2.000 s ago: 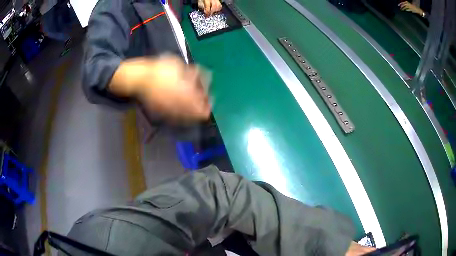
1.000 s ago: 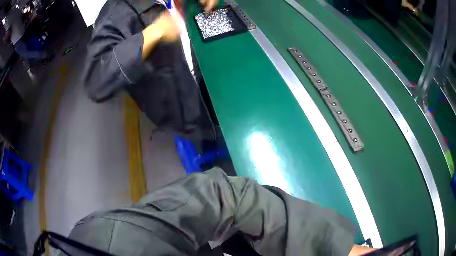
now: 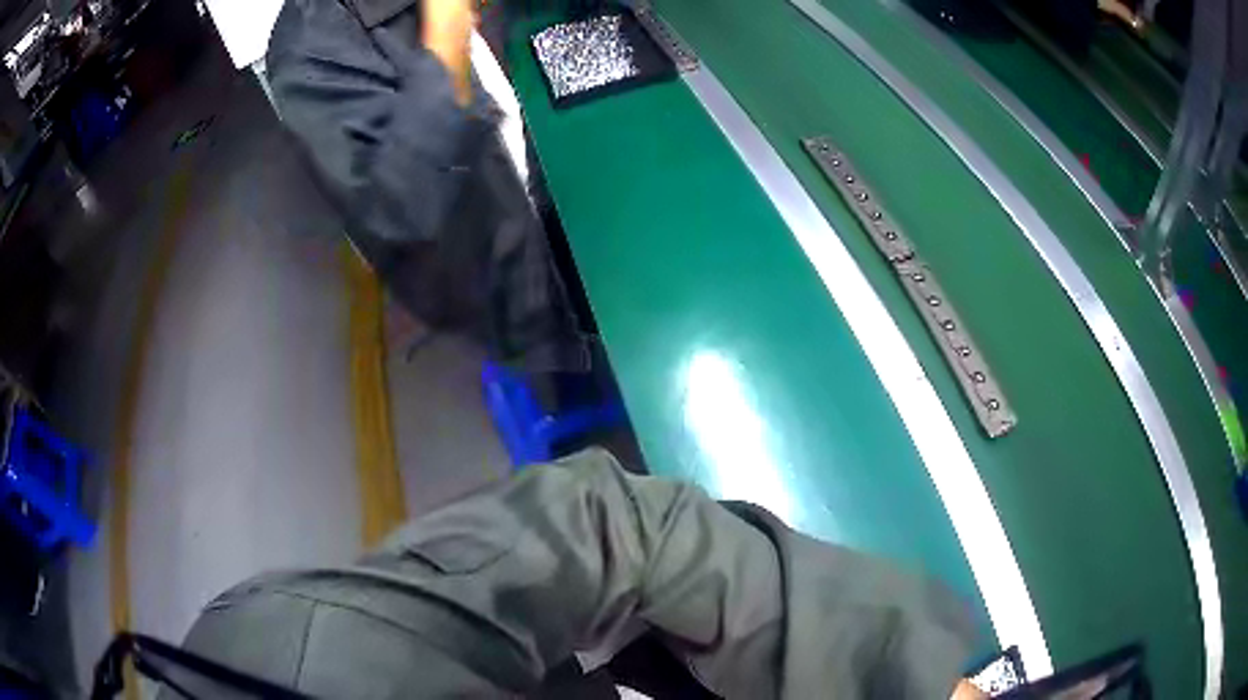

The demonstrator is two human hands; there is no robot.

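Note:
Two grey strips with rows of round dots lie end to end on the green belt, the far strip [image 3: 858,198] touching or nearly touching the near strip [image 3: 955,346]. A sliver of my left hand [image 3: 968,689] shows at the bottom edge, at the end of my grey-green sleeve. Its fingers are hidden or cut off, so I cannot tell what it holds. Beside it is a small patch of glittering silvery parts [image 3: 1003,671], partly covered by a dark edge. My right hand is out of the picture.
A neighbouring worker's forearm [image 3: 446,41] is at the upper left, beside a black tray [image 3: 616,93] of silvery parts. A metal rail [image 3: 876,335] separates the glossy green bench [image 3: 643,246] from the belt. A blue stool [image 3: 517,417] stands on the floor.
The two strips have moved along the belt towards me. The neighbour's hands have moved away from the tray. A little less of my left hand shows, and more glittering parts than one second ago.

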